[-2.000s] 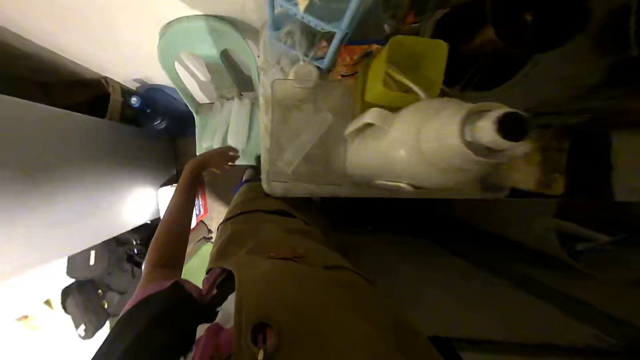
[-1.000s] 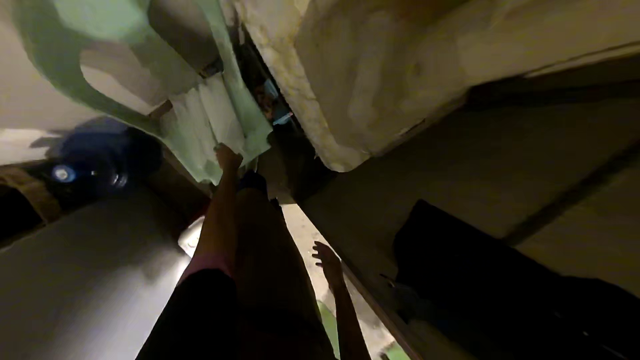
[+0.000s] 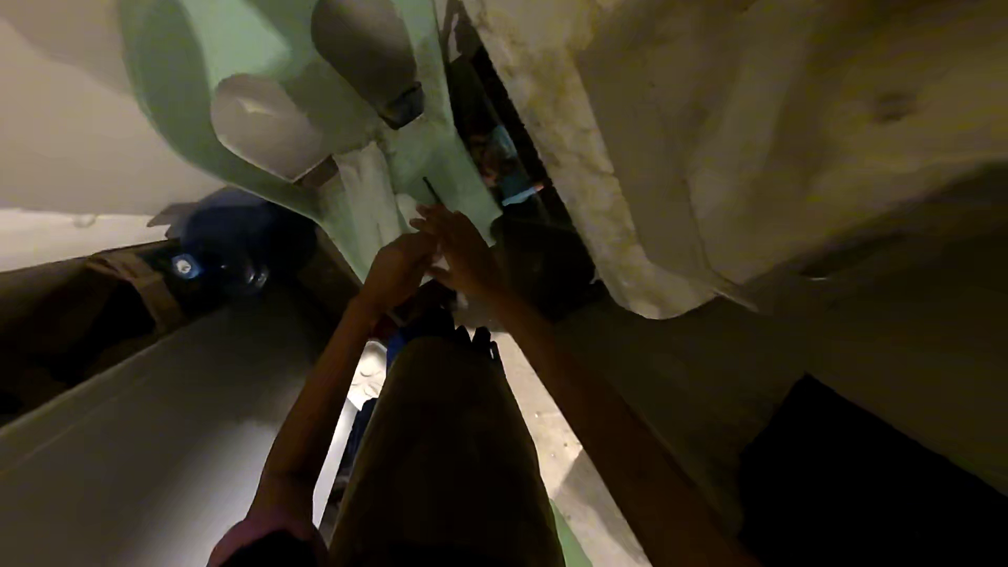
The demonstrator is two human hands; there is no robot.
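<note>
A green plastic chair (image 3: 449, 157) stands at the upper left, with white folded pieces (image 3: 368, 185), perhaps paper or cloth, lying on its seat. My left hand (image 3: 400, 272) is over the seat's near edge, fingers curled beside something small and white that is mostly hidden. Touching or nearly touching it is my right hand (image 3: 463, 250), its fingers bent over the same spot. Just beyond the right fingertips a thin dark stick-like thing (image 3: 431, 189) shows against the seat. Whether either hand grips anything cannot be told in the dim light.
A large blue plastic water bottle (image 3: 236, 236) lies left of the chair, by a cardboard box (image 3: 138, 276). At the lower left is a pale smooth panel (image 3: 173, 425). A worn, pale slab edge (image 3: 583, 173) juts in on the right, with dark clutter below it.
My right hand, lower down and apart a second ago, has come up beside my left hand at the chair seat. The view has moved closer to the chair since the earliest frame.
</note>
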